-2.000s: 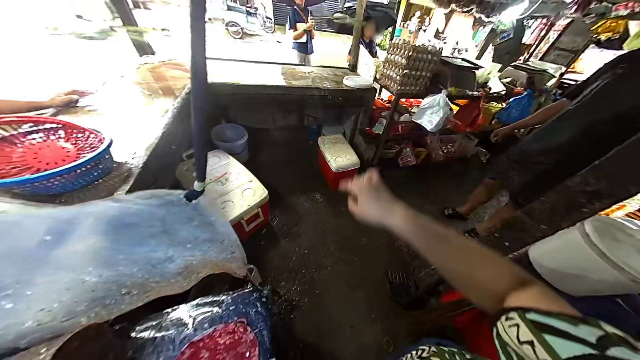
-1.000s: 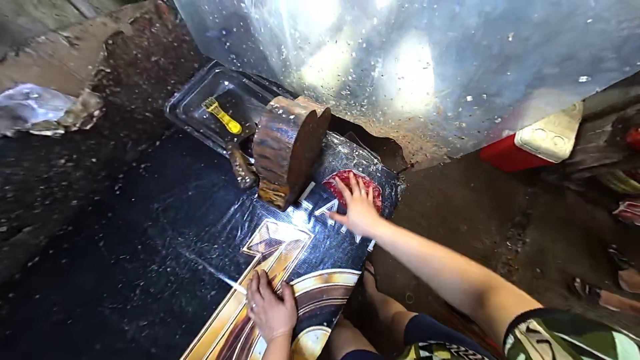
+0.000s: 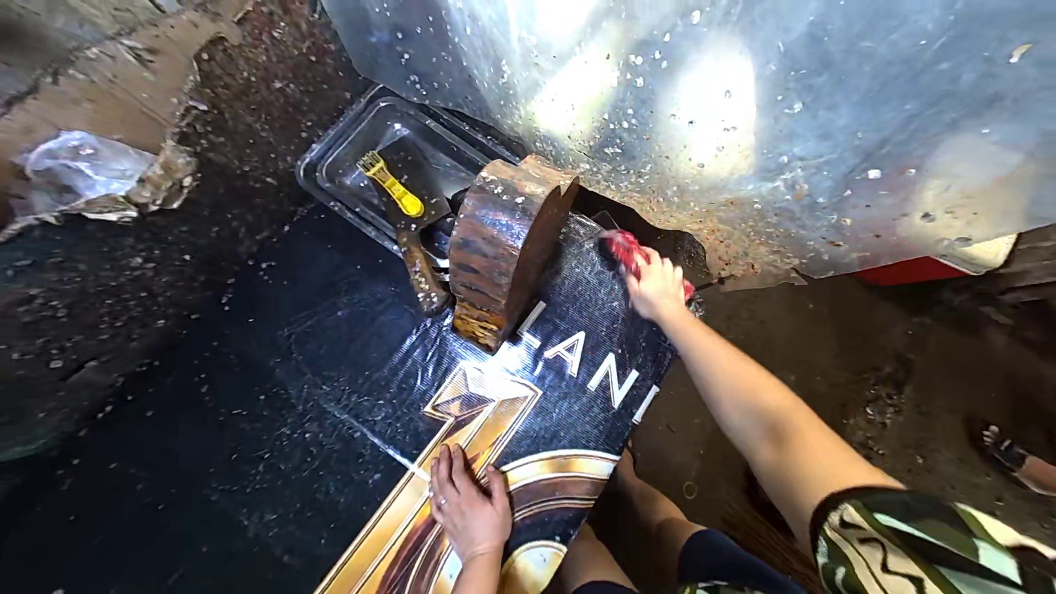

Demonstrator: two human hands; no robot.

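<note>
My right hand [image 3: 657,285] grips a red cloth [image 3: 629,250] near the far right edge of the table, which is covered by a dark printed tarpaulin [image 3: 577,421]. My left hand [image 3: 470,503] rests palm down, fingers spread, on the tarpaulin's gold print. Between and beyond the hands, a thick round wooden chopping block [image 3: 495,247] stands on its edge. Left of it lies a cleaver with a wooden handle [image 3: 422,272], its dark blade in a clear plastic tray [image 3: 330,165]. A yellow-handled fish scaler or brush [image 3: 396,188] lies on the blade.
A scale-flecked metal sheet [image 3: 784,124] rises beyond the table. A red cooler box [image 3: 916,271] shows partly past its lower edge. At the left are torn cardboard [image 3: 107,91] and a clear plastic bag [image 3: 87,161]. A person's foot [image 3: 1002,450] is on the floor at the right.
One second ago my right hand lay flat over the red cloth on the tarpaulin; now the cloth is bunched in it, farther toward the metal sheet. Earlier the view looked out over the stalls.
</note>
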